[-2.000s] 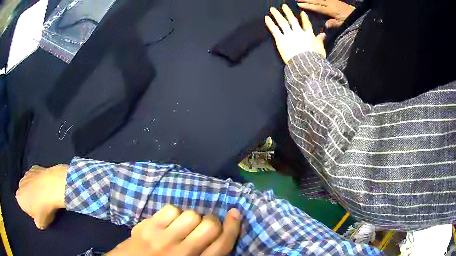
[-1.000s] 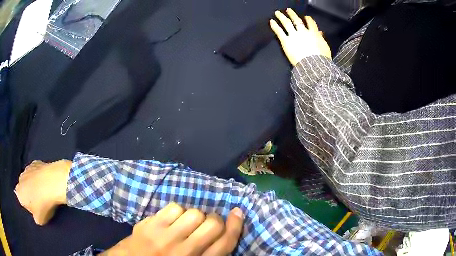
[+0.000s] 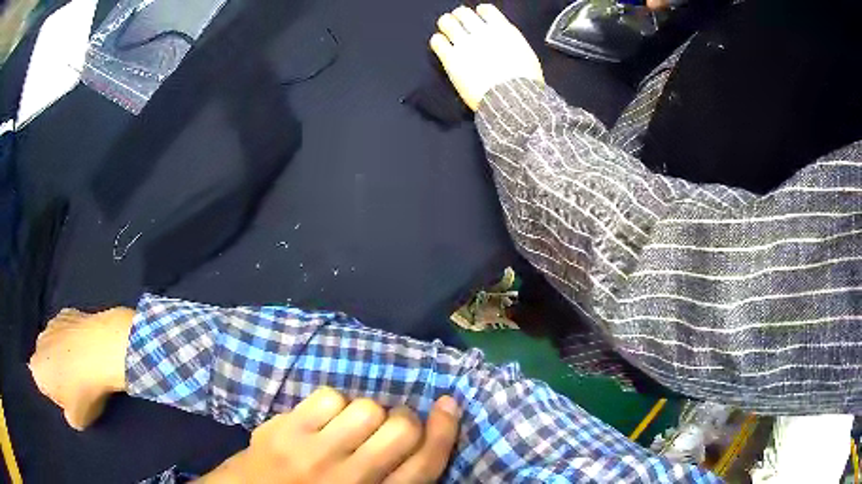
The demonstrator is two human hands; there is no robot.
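My right arm, in a blue-checked sleeve, reaches across the front to the left. My right hand (image 3: 80,369) is bent down on the dark table cover (image 3: 378,217); its fingers are mostly hidden. My left hand (image 3: 350,440) rests on the right forearm with curled fingers and nothing seen in it. A dark folded strip (image 3: 439,102) lies at upper centre, partly behind the other worker's hand (image 3: 487,52). Large dark cloth pieces (image 3: 203,222) lie at left, hard to tell from the cover.
The other worker's striped sleeve (image 3: 586,198) fills the right. A steam iron (image 3: 600,30) shows at the top right. A clear plastic bag (image 3: 146,52) and white paper (image 3: 57,61) lie upper left. Pale threads (image 3: 123,241) lie on the cover. Green floor (image 3: 529,354) shows lower right.
The other worker's hand has moved left, over part of the dark strip. The iron has come into clear view at the top right. My hands have hardly moved.
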